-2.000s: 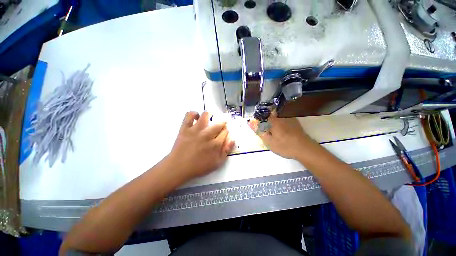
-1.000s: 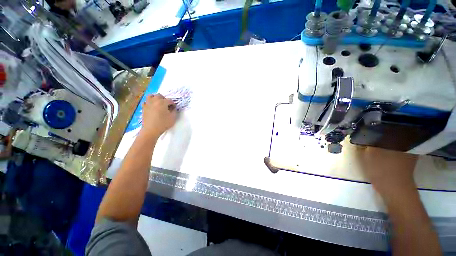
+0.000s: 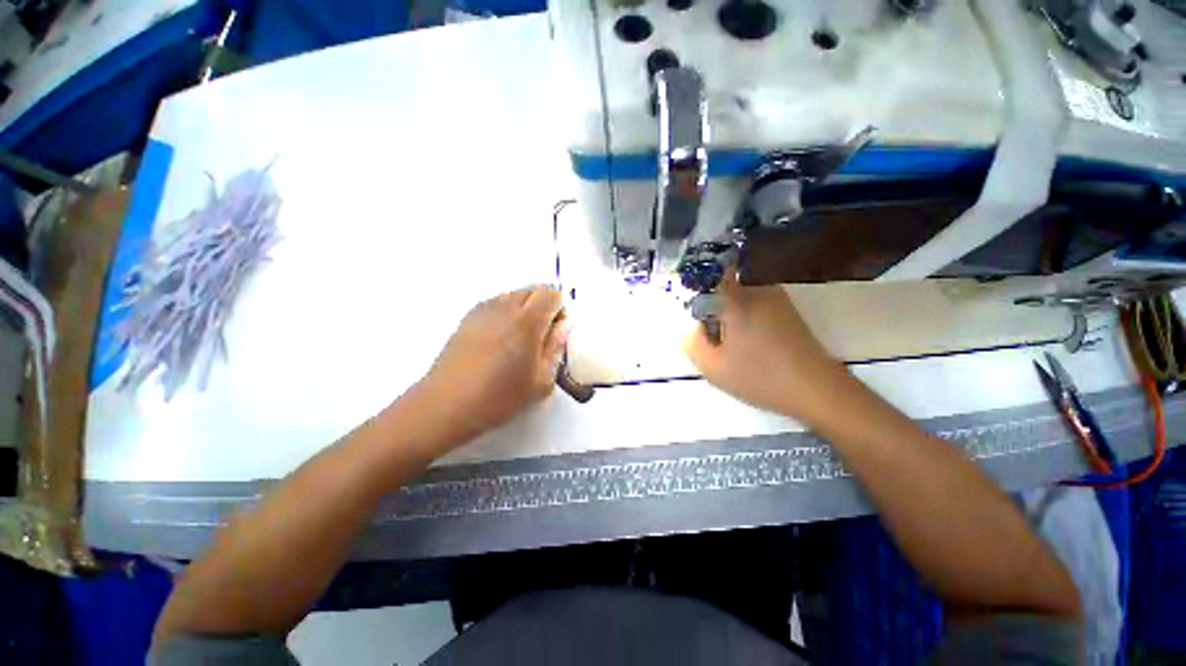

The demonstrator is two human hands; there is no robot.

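The sewing machine, white with a blue stripe, stands over the white table. Its presser foot area is under a bright light. My left hand is just left of the needle area, fingertips pinched together; whether a strip is between them cannot be told. My right hand is right of the needle area, by the small dark attachment, its fingertips partly hidden and washed out. A heap of thin pale lilac-grey cord pieces lies at the table's left.
Blue tape runs along the table's left end. A grey measuring scale follows the front edge. Snips with orange-red and blue handles lie at the right, near a yellow-green ring. White tape hangs over the machine arm.
My left hand has moved from the cord heap back to the needle area. My right hand has come from under the machine arm to beside the foot. The view has turned right.
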